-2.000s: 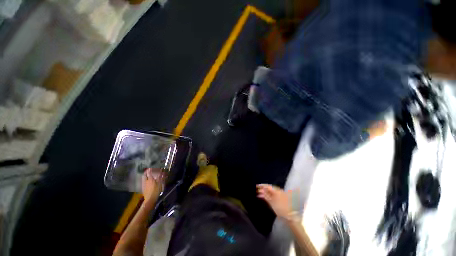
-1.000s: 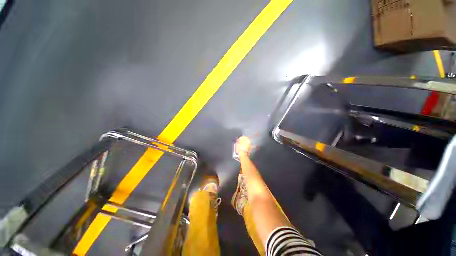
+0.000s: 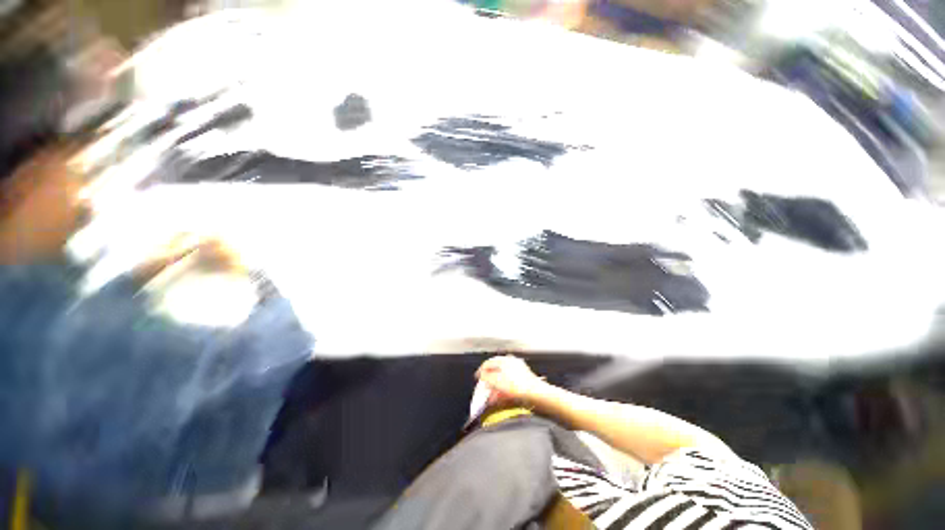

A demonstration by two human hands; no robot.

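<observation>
My right hand (image 3: 505,381) is in front of the near edge of the white table (image 3: 404,326), low in the view, its fingers closed around a small pale item (image 3: 479,402) that is too blurred to name. My left hand is out of the picture. Black strap bundles with silvery ends lie on the table: one nearest me (image 3: 611,274), one farther back (image 3: 487,142), one at the right (image 3: 803,219) and a long one at the left (image 3: 280,168).
A fist-size dark lump (image 3: 353,111) lies alone toward the far side. A person in a blue sleeve (image 3: 155,383) is close at my left, with a hand over the table's left part. Blurred people or things are beyond the far edge.
The view has swung up from the floor and metal-framed stools to the tabletop. My right hand, low over the floor a second ago, is now near the table edge. My left hand has left the view.
</observation>
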